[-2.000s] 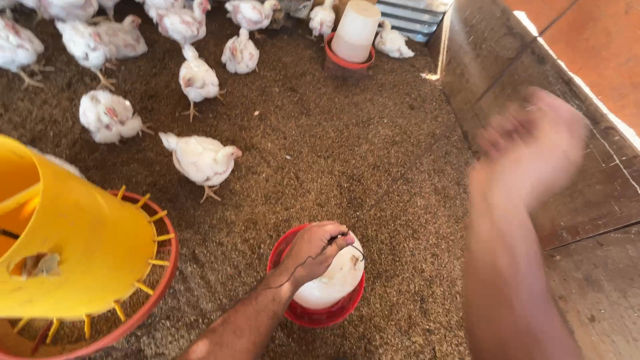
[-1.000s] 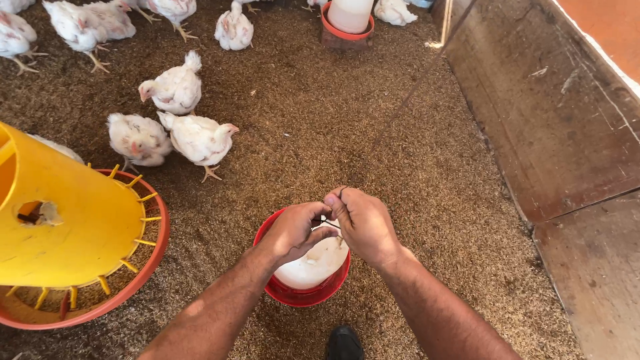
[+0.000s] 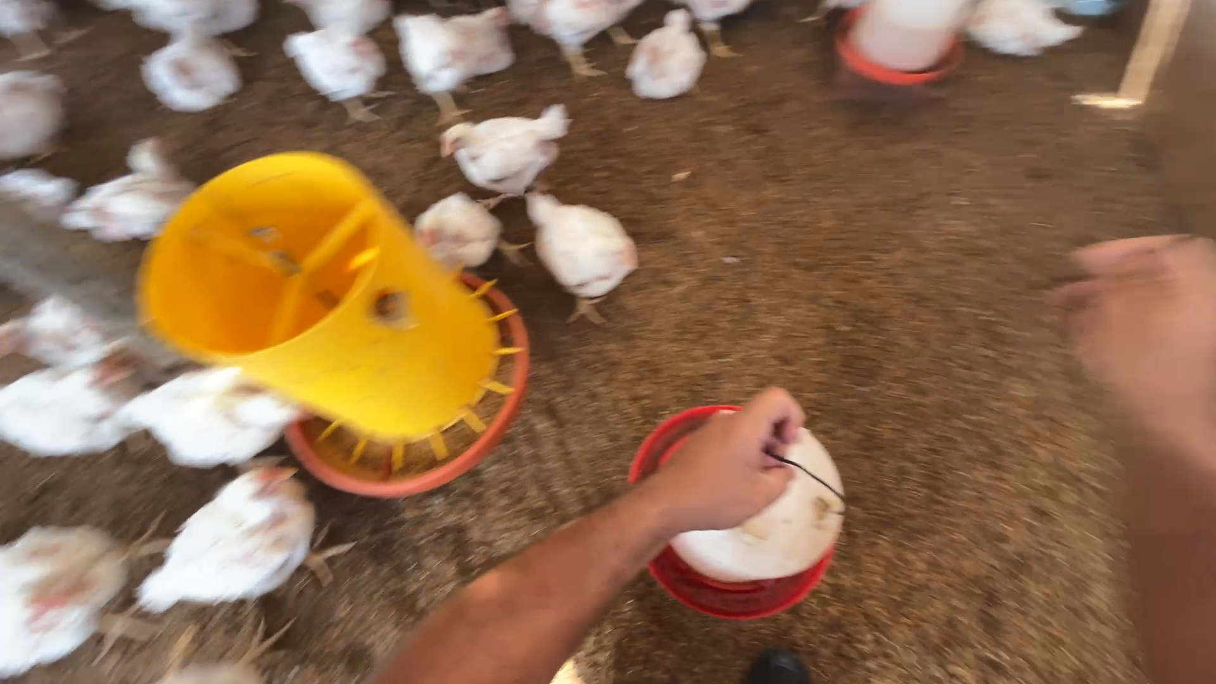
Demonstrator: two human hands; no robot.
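My left hand (image 3: 736,465) is closed on the thin dark handle (image 3: 807,472) of a poultry drinker. The drinker's white dome (image 3: 774,541) sits in a round red trough (image 3: 736,601) on the litter floor, low in the view and right of centre. Off to the right, my right hand (image 3: 1145,313) is raised away from the drinker and blurred. Its fingers look extended and I see nothing in them.
A yellow tube feeder (image 3: 418,351) with an orange-red pan (image 3: 518,380) stands left of the drinker. Several white chickens (image 3: 584,247) are on the litter at left and behind. Another drinker (image 3: 902,43) stands at the back right. A dark shoe tip (image 3: 777,668) shows below.
My right hand has left the drinker handle, where both hands met a second ago, and has moved out to the right. My left hand stays at the handle. The view has swung left.
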